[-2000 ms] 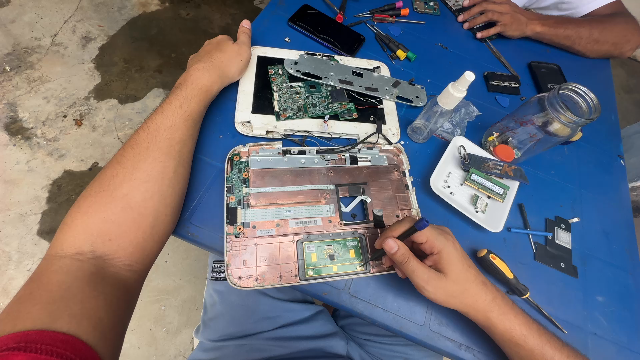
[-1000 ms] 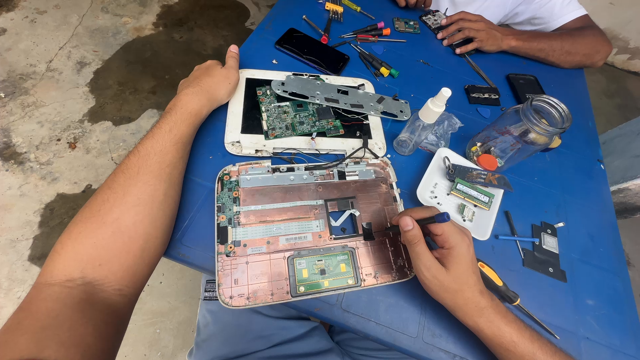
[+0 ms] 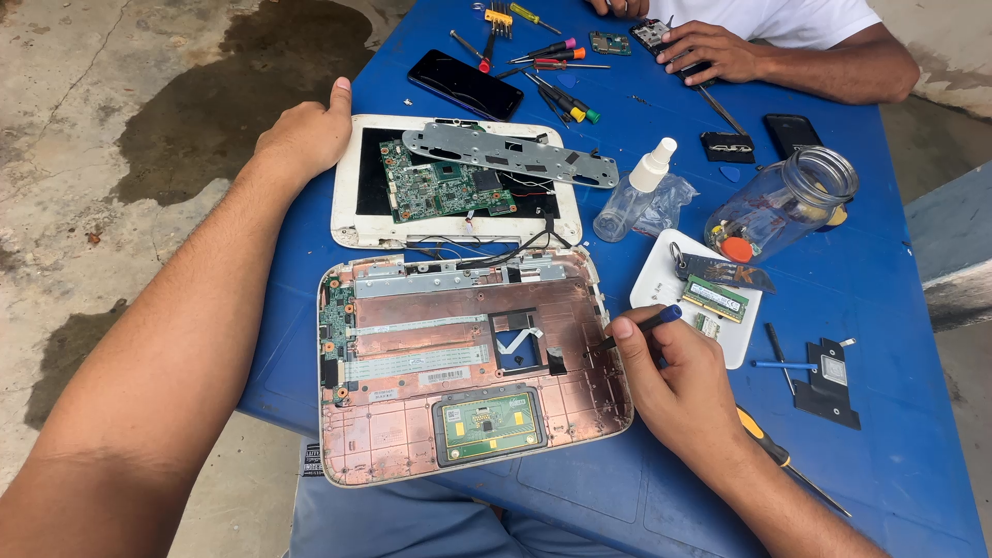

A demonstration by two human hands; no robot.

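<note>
A laptop's copper-coloured lower case (image 3: 418, 310) lies at the table's near edge, with a green touchpad board (image 3: 491, 426) and flat ribbon cables (image 3: 418, 362) inside. My right hand (image 3: 674, 364) holds a small screwdriver with a blue cap (image 3: 659, 316) over the case's right side, its tip near a black tape piece (image 3: 556, 361). Beyond lies the white-framed screen (image 3: 345, 186), bearing a green circuit board (image 3: 442, 186) and a grey metal bracket (image 3: 511, 153). My left hand (image 3: 308, 133) rests at the screen's upper left edge, its grip partly hidden. Black cables (image 3: 542, 242) run between screen and case.
On the blue table (image 3: 697, 473) stand a spray bottle (image 3: 632, 194), a glass jar (image 3: 783, 201) and a white tray (image 3: 732, 341) with memory modules. A yellow-black screwdriver (image 3: 763, 442) lies by my right forearm. A phone (image 3: 465, 85) and several screwdrivers lie beyond; another person's hand (image 3: 709, 53) works on a device.
My right hand with the screwdriver has moved up from beside the touchpad board to the case's right side. My left hand stays at the screen's edge.
</note>
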